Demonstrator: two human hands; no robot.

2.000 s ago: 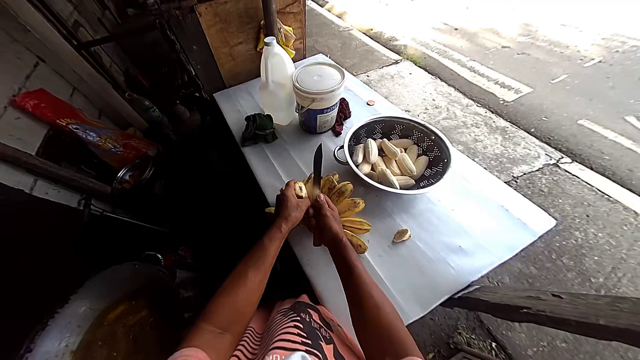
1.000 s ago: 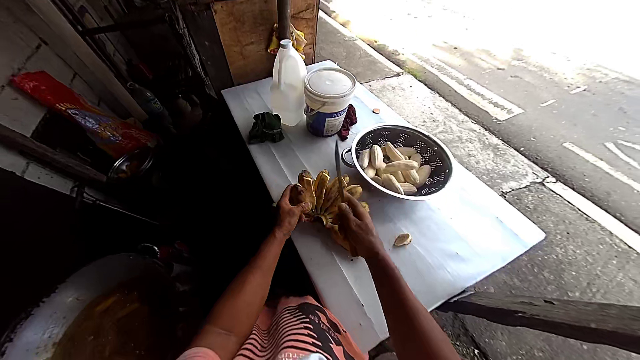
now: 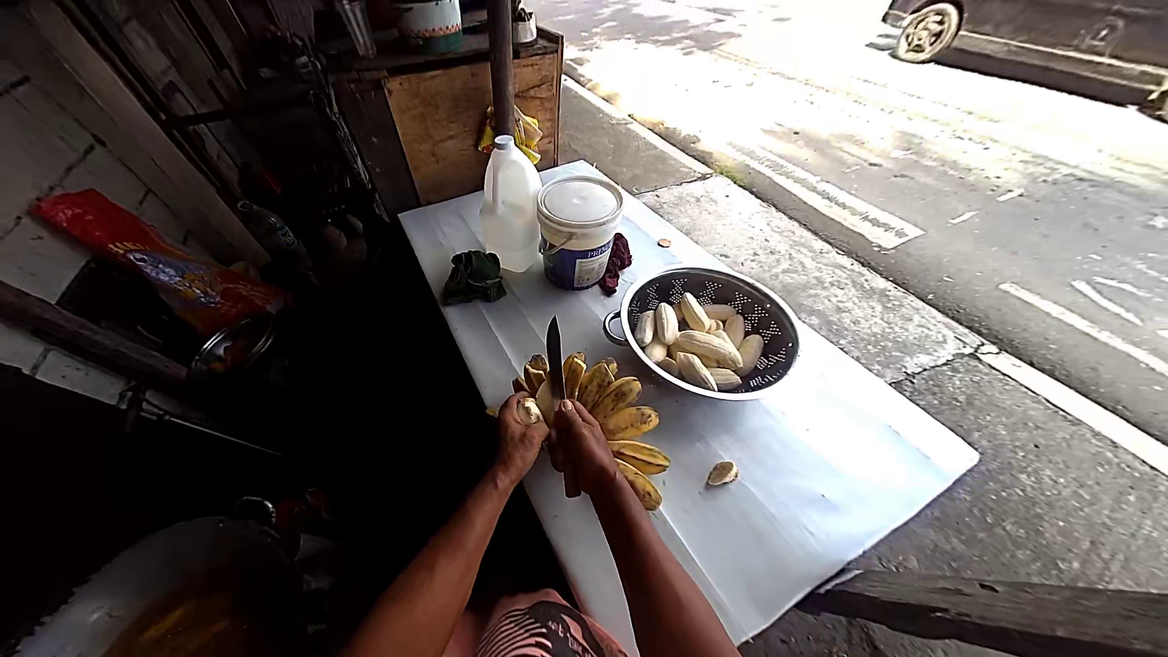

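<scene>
My left hand [image 3: 520, 438] is closed around a banana [image 3: 529, 411] whose pale flesh shows at the near end. In my right hand [image 3: 581, 444] is a knife [image 3: 555, 351], its dark blade pointing up and away, beside that banana. A bunch of yellow bananas [image 3: 630, 422] with brown spots lies fanned out on the white table, partly behind both hands. Beyond it to the right, a metal colander [image 3: 780, 360] holds several peeled bananas [image 3: 707, 347]. A short banana piece [image 3: 722, 473] lies on the tabletop nearer me.
On the white table [image 3: 821, 493] stand a plastic jug [image 3: 511, 205] and a lidded bucket [image 3: 580, 233], with dark cloths [image 3: 474, 276] beside them. A large pan [image 3: 182, 593] is at lower left. A wooden beam [image 3: 985, 611] runs by the near right corner. A vehicle [image 3: 1049, 41] is on the road.
The knife blade, lower and partly hidden behind my right hand a second ago, now stands upright between my hands. My hands have come closer together. A vehicle has appeared on the road.
</scene>
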